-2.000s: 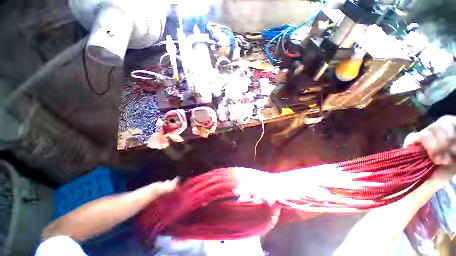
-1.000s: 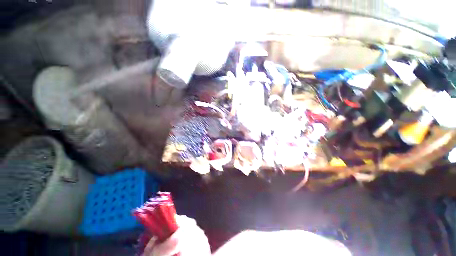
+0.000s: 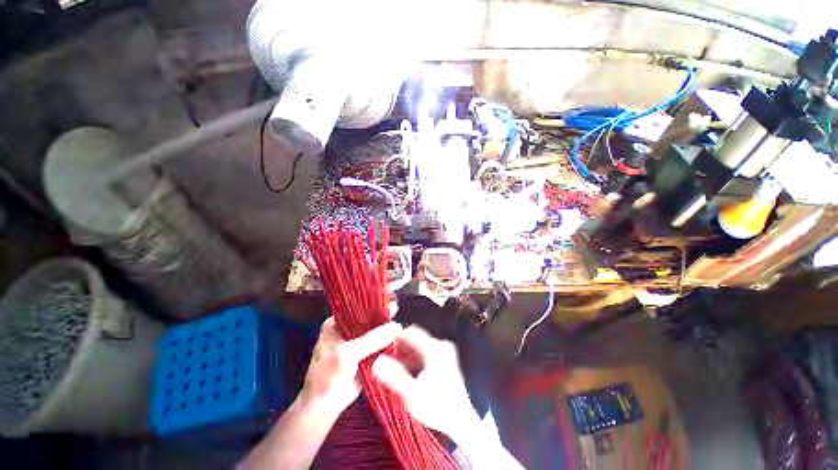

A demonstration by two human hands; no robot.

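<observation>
A bunch of red wires stands nearly upright in front of the bench, its cut ends fanned out at the top. My left hand grips the bunch from the left. My right hand is against its right side, with the fingers curled at the wires; glare hides part of it. The lower wires run down to the bottom edge between my forearms. The wire tops overlap the left one of two pale rings at the bench edge.
Glare-lit machine at bench centre; black and silver press and orange knob at right. White fan above. Blue crate and pale bucket at lower left. Cardboard-topped stool with a dark object at lower right.
The bunch, stretched sideways two seconds ago, is now raised upright near the bench edge. My right hand has come in beside my left. The view has shifted, and the stool top now shows.
</observation>
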